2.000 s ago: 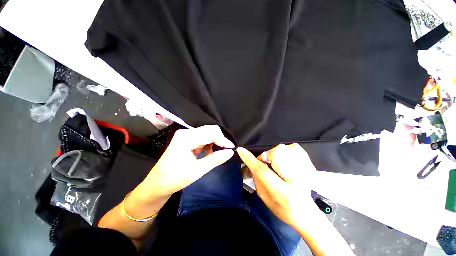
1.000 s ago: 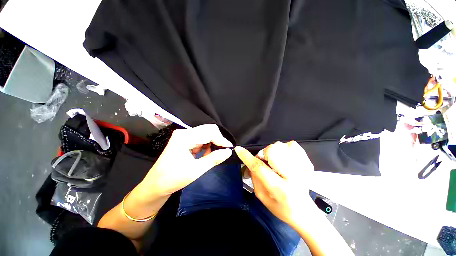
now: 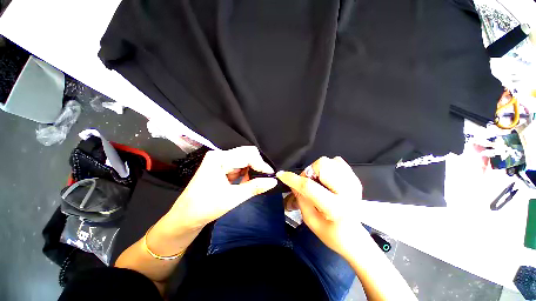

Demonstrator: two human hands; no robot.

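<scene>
A large black garment [image 3: 388,88] lies over the white table in long soft folds. My left hand [image 3: 220,182] pinches its folded hem [image 3: 263,174] between thumb and forefinger at the edge nearest me. My right hand [image 3: 329,197] meets it there, its index fingertip touching the hem beside the left fingertips and its other fingers curled. A needle or thread is too small to make out. A pale broken line of trim [image 3: 422,160] shows near the hem's right end.
At the right lie orange-handled scissors [image 3: 515,111], dark thread snips [image 3: 503,197], a green pack [image 3: 531,223] and a speckled dark lump [image 3: 525,281]. White table [image 3: 423,229] shows along the front. Bags [image 3: 94,200] stand on the floor at left, near a grey box [image 3: 34,88].
My right hand has shifted slightly, its knuckles now higher and closer to my left hand. The cloth's right part has moved slightly left. My left hand keeps its pinch.
</scene>
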